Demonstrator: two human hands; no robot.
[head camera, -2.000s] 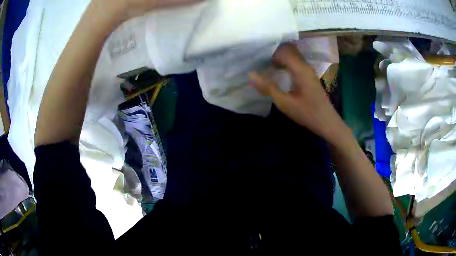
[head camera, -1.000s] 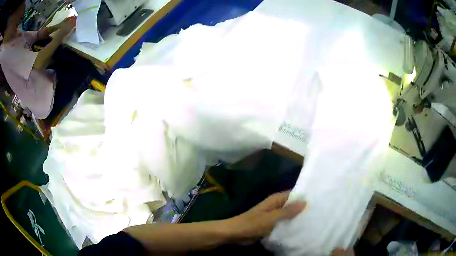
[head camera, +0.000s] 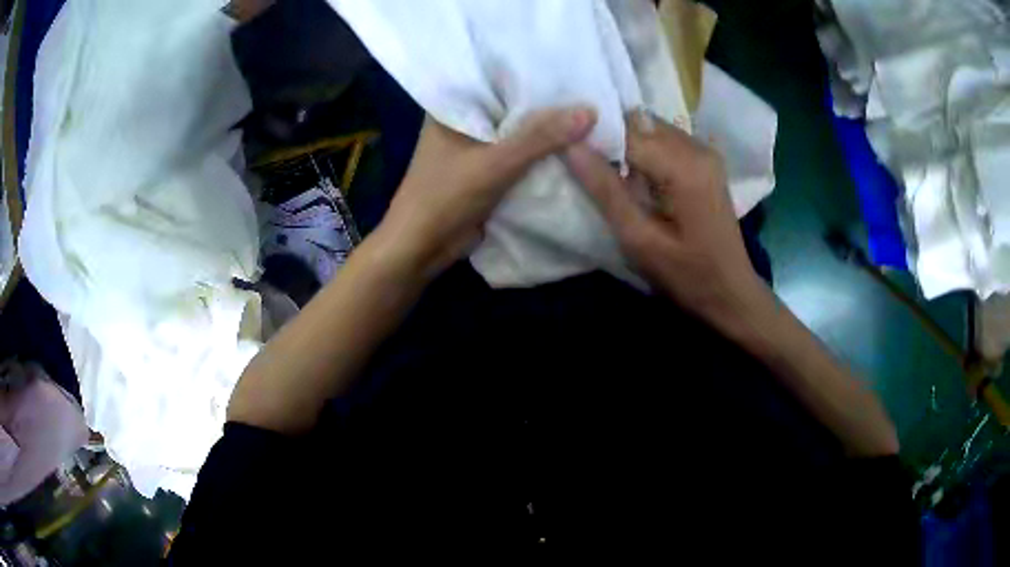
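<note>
A white garment piece (head camera: 543, 66) hangs from the top edge of the view down to my lap, with its lower part bunched between my hands. My left hand (head camera: 471, 177) grips the cloth from the left, thumb on top. My right hand (head camera: 676, 205) pinches the cloth from the right, its fingers bent and close to my left thumb. The cloth hides part of the fingers of both hands. The lower end of the cloth rests against my dark clothing.
A big white work pile (head camera: 144, 222) hangs at the left. Another pile of white pieces (head camera: 941, 144) is at the right, beside a blue strip (head camera: 869, 183) and a yellow-brown tube (head camera: 930, 321). A pale pink cloth (head camera: 39, 432) shows at the lower left. The floor is green.
The view has swung from the machine table back down to my lap. Both hands now hold the white piece close together near my body; the machine has left the picture.
</note>
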